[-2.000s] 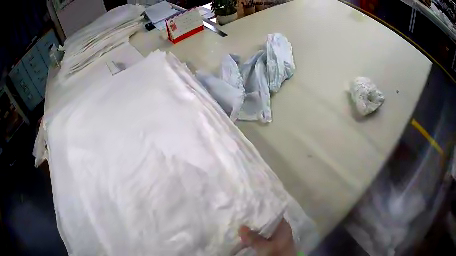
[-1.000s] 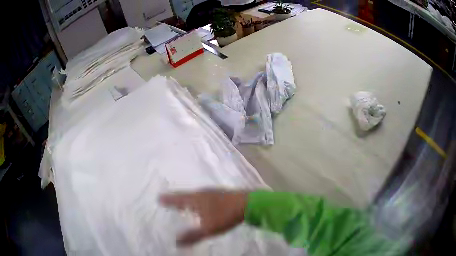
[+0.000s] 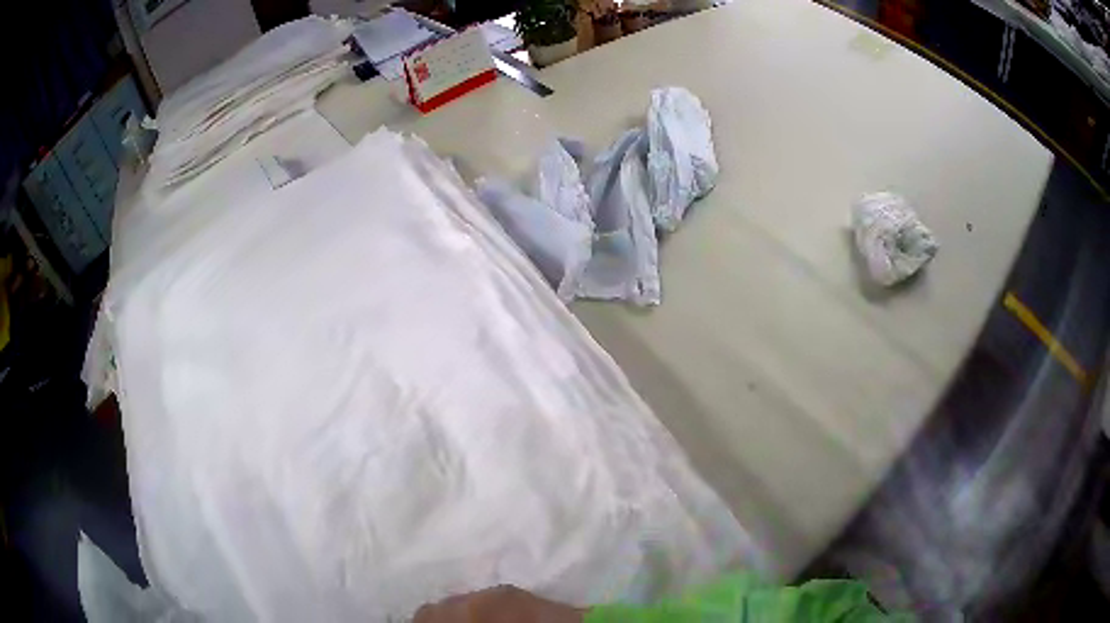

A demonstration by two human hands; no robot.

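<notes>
A large stack of thin white cloth pieces lies directly before me on the table, its top piece spread with soft wrinkles and its layered edges showing on the right side. My right hand shows only as the back of the hand at the bottom edge, over the near end of the stack, with a green sleeve; its fingers are cut off by the frame. My left hand is not in view. A white cloth corner shows at the bottom left, beside the stack.
Pale blue cloth lies heaped right of the stack. A small white wad lies on the cream table. Beyond are a red-and-white calendar-like item, a metal blade-like tool, a far white stack and a potted plant.
My right hand was over the middle of the stack and has moved down to the bottom edge. The white corner at the bottom left has appeared. The view has tilted lower.
</notes>
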